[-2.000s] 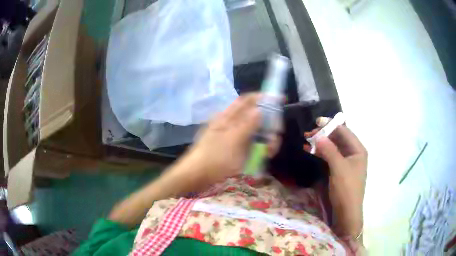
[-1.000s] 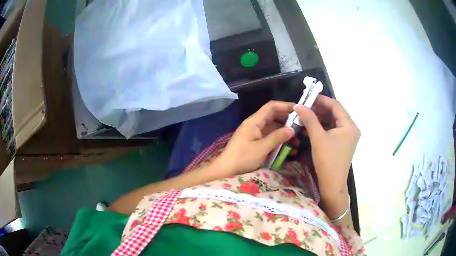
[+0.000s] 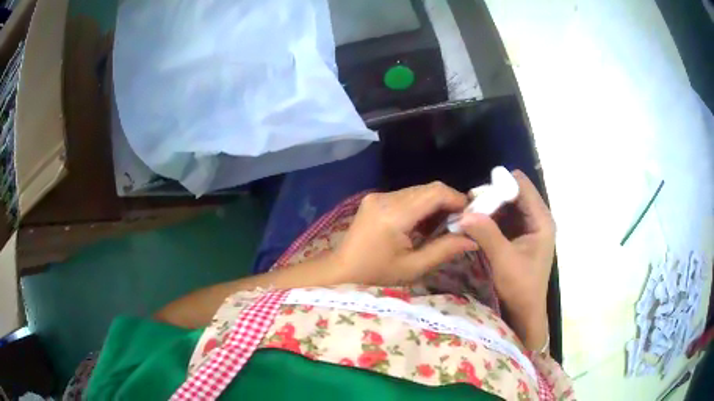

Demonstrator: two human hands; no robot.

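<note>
A white handheld unit [image 3: 493,194] with a rounded upper end is held above the aproned lap. My left hand [image 3: 399,235] pinches its lower part with thumb and fingers. My right hand [image 3: 521,243] grips the upper part, thumb on the near side. The lower end of the unit is hidden by my left hand, and no green part shows on it.
A white sheet [image 3: 235,86] lies over the machine, whose green button [image 3: 398,77] shows. A brown carton [image 3: 43,117] is at left. On the pale worktable [image 3: 603,117] at right are a thin green rod [image 3: 642,212] and a pile of small white parts [image 3: 665,313].
Both hands have closed in around the unit and sit slightly lower. The open frame and green block seen a second ago no longer show; a smooth white rounded end shows instead.
</note>
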